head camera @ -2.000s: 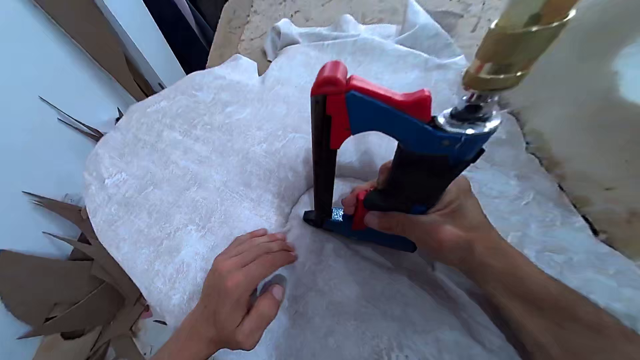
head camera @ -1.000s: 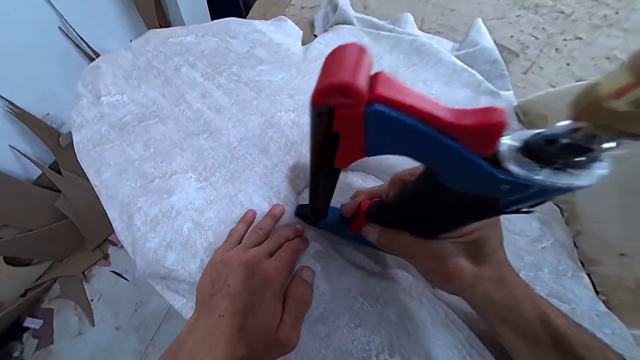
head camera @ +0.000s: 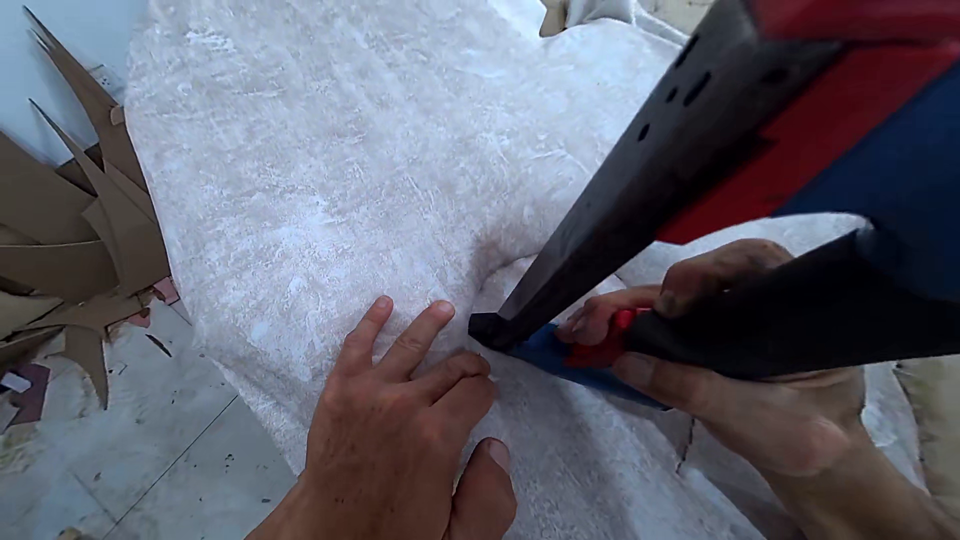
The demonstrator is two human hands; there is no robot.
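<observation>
A pale, velvety upholstery fabric covers a large padded form in the middle of the view. My right hand grips the black handle of a blue, red and black pneumatic stapler, fingers at its red trigger. The stapler's dark nose touches the fabric beside a curved fold. My left hand lies on the fabric just left of the nose, fingertips pressed down and a little apart, with no tool in it. The far end of the stapler runs out of view at the right.
Pointed brown cardboard offcuts are piled at the left against a pale wall. Below them is a dusty tiled floor with small scraps. Bunched fabric lies at the top, and a worn tan surface shows at the right edge.
The stapler looms much larger and leans more toward the right. My left hand has come close to its nose. The view has moved in closer.
</observation>
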